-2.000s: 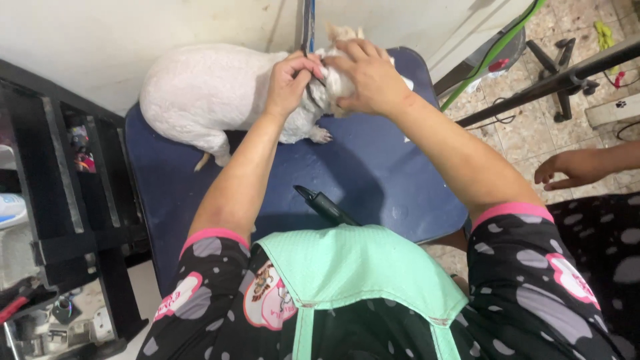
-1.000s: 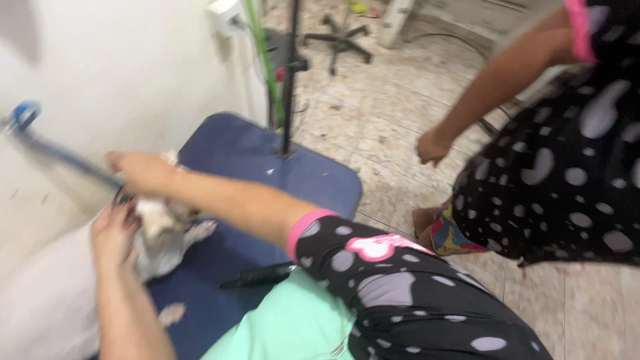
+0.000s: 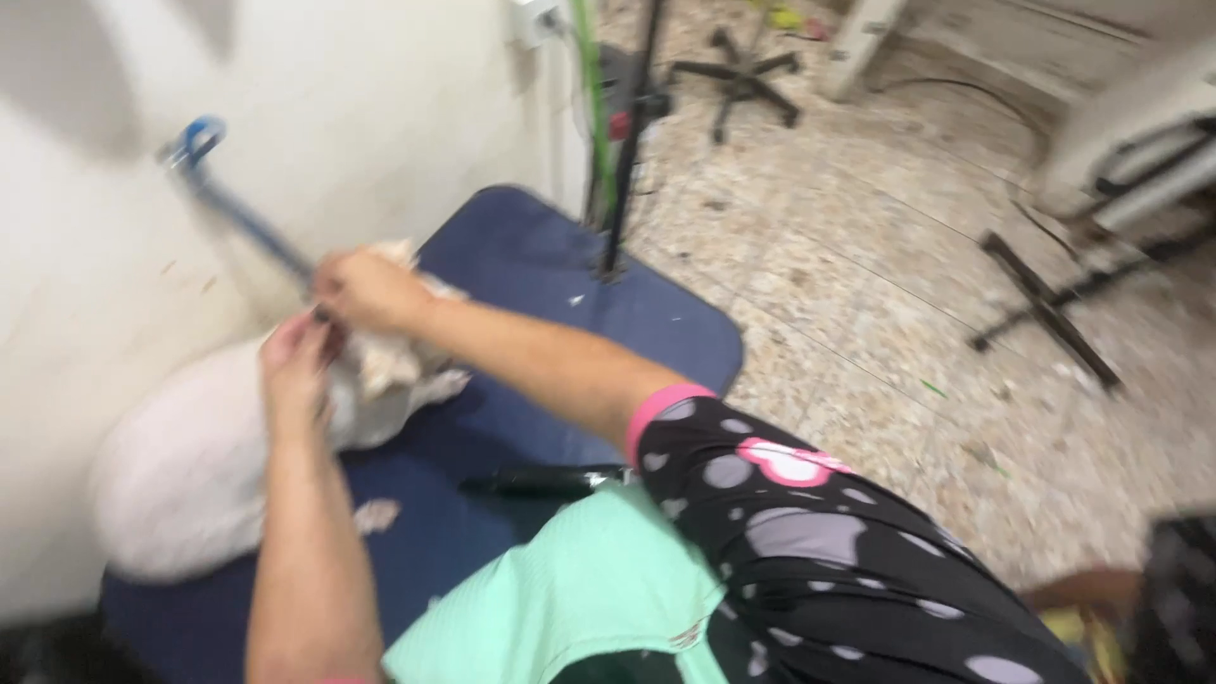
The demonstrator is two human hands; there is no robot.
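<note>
A white, short-clipped dog [image 3: 185, 465] is on the blue grooming table [image 3: 560, 285], its body at the left and its head under my hands. My left hand [image 3: 299, 366] and my right hand [image 3: 366, 290] meet at the dog's neck, fingers closed on the lower end of a blue strap [image 3: 252, 228] that rises to a ring near the wall. Blur and the fingers hide the exact hold. Black hair clippers [image 3: 541, 482] lie on the table, close to my mint-green apron [image 3: 570, 570].
A dark upright pole [image 3: 632, 142] stands at the table's far edge. Behind it are a green cord and a wall outlet [image 3: 537, 21]. On the tiled floor are a wheeled chair base [image 3: 741, 76] and a black stand foot [image 3: 1050, 313]. Part of another person shows at the lower right.
The other person has moved down and mostly out of view at the right. My hands stay together at the dog's neck. The view has swung to the right since two seconds ago.
</note>
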